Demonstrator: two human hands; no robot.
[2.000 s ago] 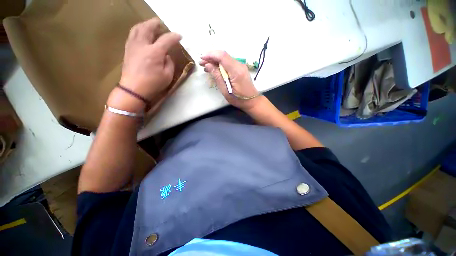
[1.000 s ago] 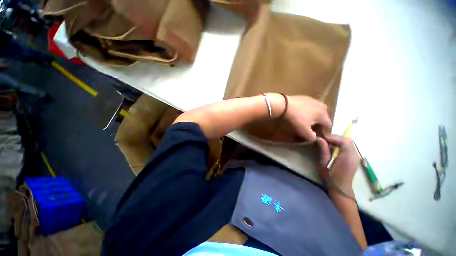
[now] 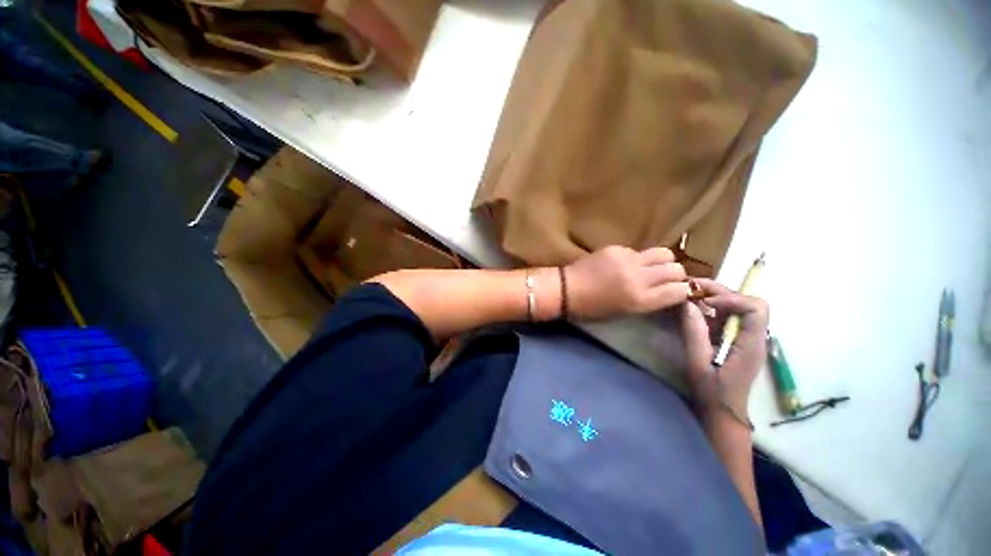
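Note:
A large brown bag (image 3: 641, 119) lies on the white tabletop in front of me. My left hand (image 3: 630, 282) pinches its near corner, where a small brown tab (image 3: 695, 289) shows between the fingertips. My right hand (image 3: 730, 337) meets the left fingertips at this corner. It also holds a slim cream-yellow pen-like tool (image 3: 750, 285), with the thin tip pointing up and away from the corner. The fingertips partly hide the tab.
A green-handled tool (image 3: 781, 375) with a dark cord lies right of my right hand. A grey slim tool (image 3: 944, 331) with a black cord lies farther right. More brown bags (image 3: 375, 33) are at the upper left. An open carton (image 3: 288, 255) and blue crate (image 3: 85, 389) stand below the table.
The view has swung left, and the hands have come together at the bag corner. Since the previous frame, the bag's near part is lifted and bunched more.

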